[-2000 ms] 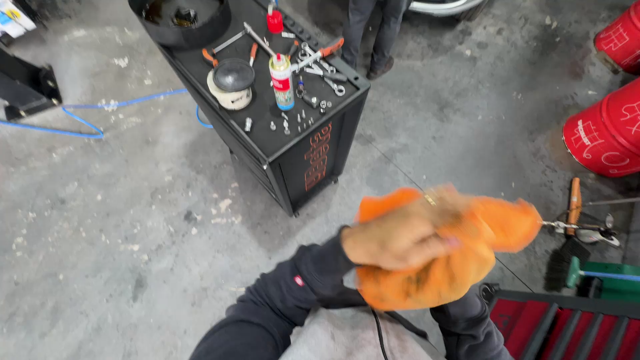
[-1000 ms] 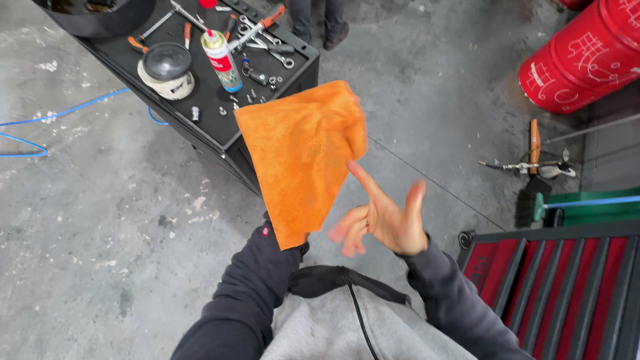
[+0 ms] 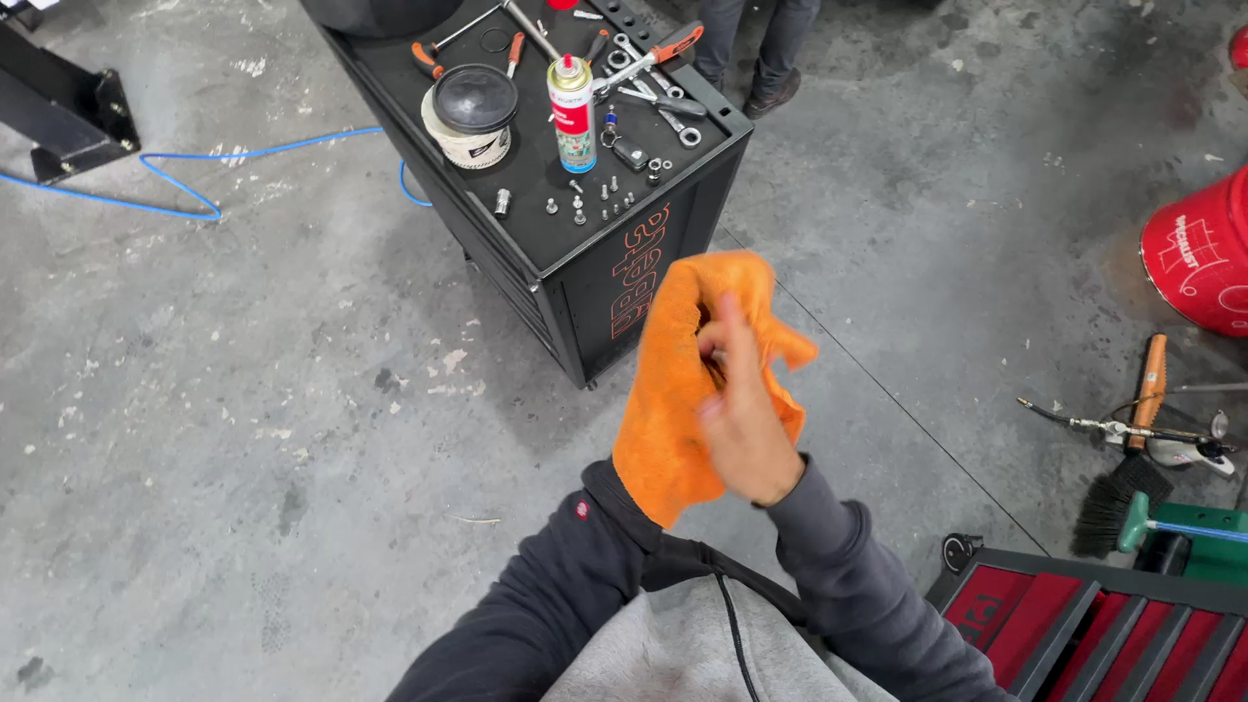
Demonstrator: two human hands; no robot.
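An orange cloth (image 3: 663, 409) is draped over my left hand, which it hides completely; only the dark sleeve shows below it. My right hand (image 3: 746, 409), somewhat blurred, presses against the cloth's right side with its fingers curled into the folds. Beyond both hands stands a black tool cart (image 3: 531, 229). On its top are a spray can (image 3: 572, 117) with a red nozzle, a white tub (image 3: 468, 141) with a black lid, several combination wrenches (image 3: 673, 122), an orange-handled tool (image 3: 673, 44), a socket (image 3: 502, 203) and several small bolts (image 3: 579, 210).
A red tool cabinet (image 3: 1092, 624) stands at the lower right, near a brush (image 3: 1121, 502) and an orange-handled tool (image 3: 1150, 380) by the floor. A red drum (image 3: 1204, 253) is at the right edge. A blue hose (image 3: 283, 146) crosses the floor. Another person's legs (image 3: 756, 44) show behind the cart.
My right hand, apart from the cloth one second ago, is now against it. The cloth, spread flat then, is now bunched and folded around my left hand.
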